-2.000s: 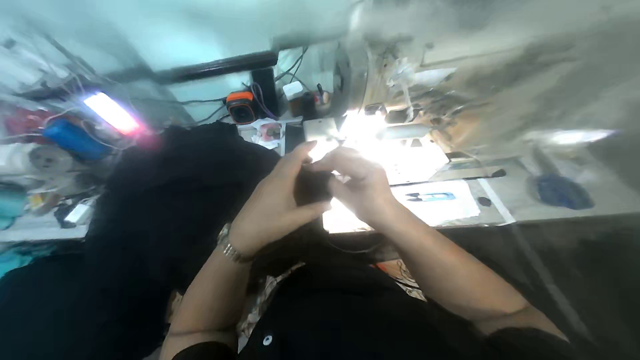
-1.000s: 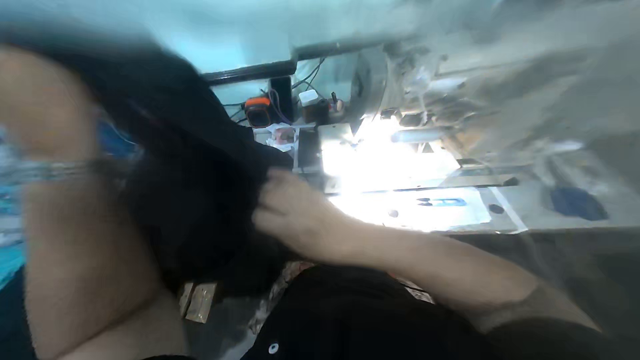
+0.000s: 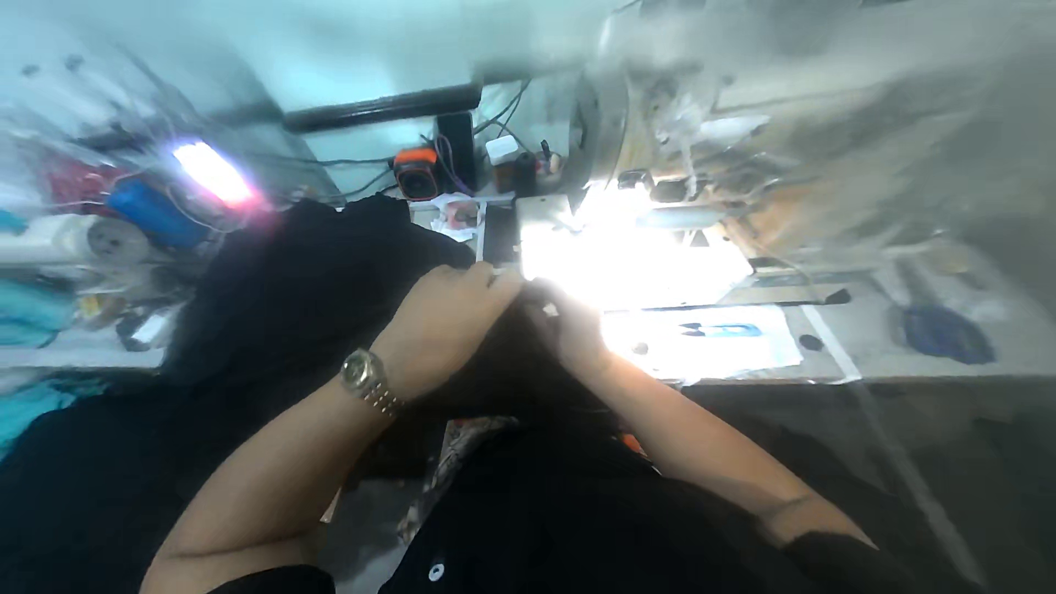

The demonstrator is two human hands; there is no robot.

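A large piece of black fabric [image 3: 305,289] lies over the left of the sewing table and hangs down at the lower left. My left hand [image 3: 450,326], with a metal wristwatch [image 3: 360,373] at the wrist, grips the fabric near its right edge. Close beside it, my right hand [image 3: 573,330] has its fingers curled at the same dark cloth; glare washes out its fingertips. Both hands are just in front of the brightly lit bed of a sewing machine [image 3: 643,256], whose needle area is lost in the glare.
Thread snips [image 3: 720,330] with a blue handle lie on a white sheet right of my hands. A dark blue pouch-like item [image 3: 949,334] sits farther right. Behind are an orange and black device [image 3: 417,173] and a small white-capped bottle [image 3: 502,150]. A lit lamp [image 3: 212,173] and a white roll [image 3: 74,239] are left.
My left hand was at the far left edge with the raised fabric a second ago and has come right, beside my right hand. The fabric lies lower. My right hand has moved right.
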